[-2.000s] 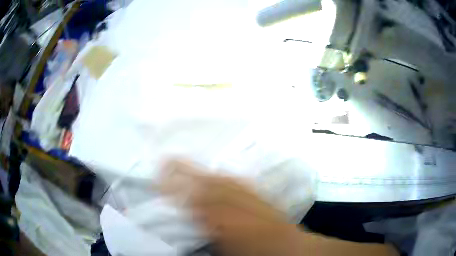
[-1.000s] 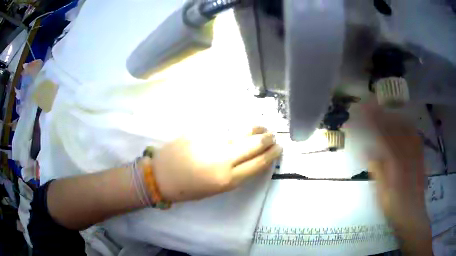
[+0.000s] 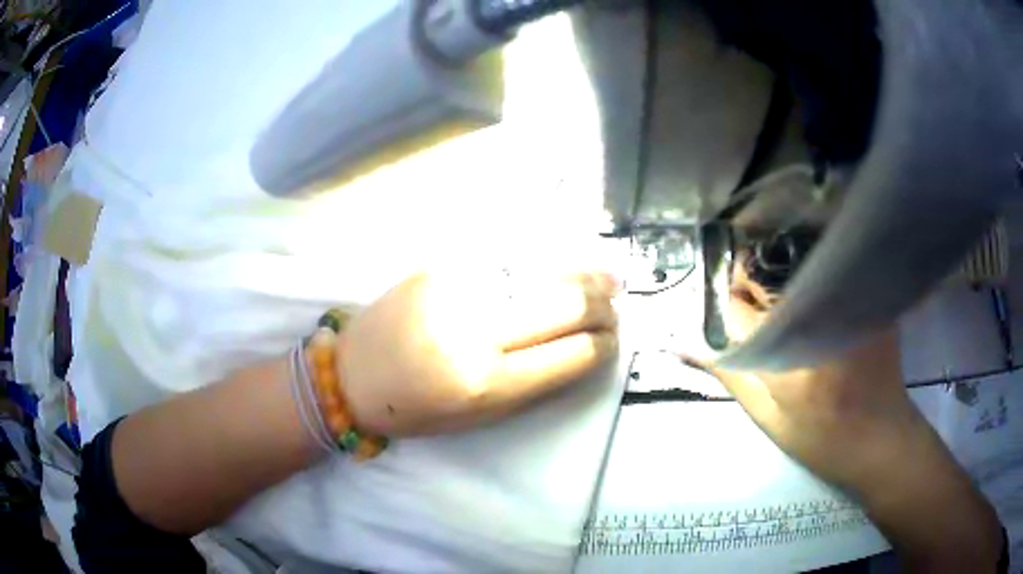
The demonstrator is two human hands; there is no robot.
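Observation:
The white fabric panel [image 3: 236, 325] spreads over the table at left and centre, overexposed near the lamp. My left hand [image 3: 482, 348] lies flat on it, palm down, fingertips by the needle area; it wears a beaded bracelet. The sewing machine head [image 3: 696, 123] stands at upper right. My right hand [image 3: 830, 392] reaches behind a blurred grey machine part [image 3: 897, 213], which hides part of its fingers. A thin pointed shape shows near its fingertips; I cannot tell what it holds. The metal plate [image 3: 667, 275] lies just right of my left fingertips.
The grey lamp [image 3: 370, 107] hangs over the cloth at upper left on a ribbed arm. A printed ruler scale [image 3: 718, 529] runs along the front edge. A tan patch [image 3: 74, 228] lies at far left. A slim tool [image 3: 1002, 320] lies at far right.
My right hand has moved left, from beside the machine to behind the grey part near the needle. My left hand stays on the cloth. The machine head looks larger and nearer.

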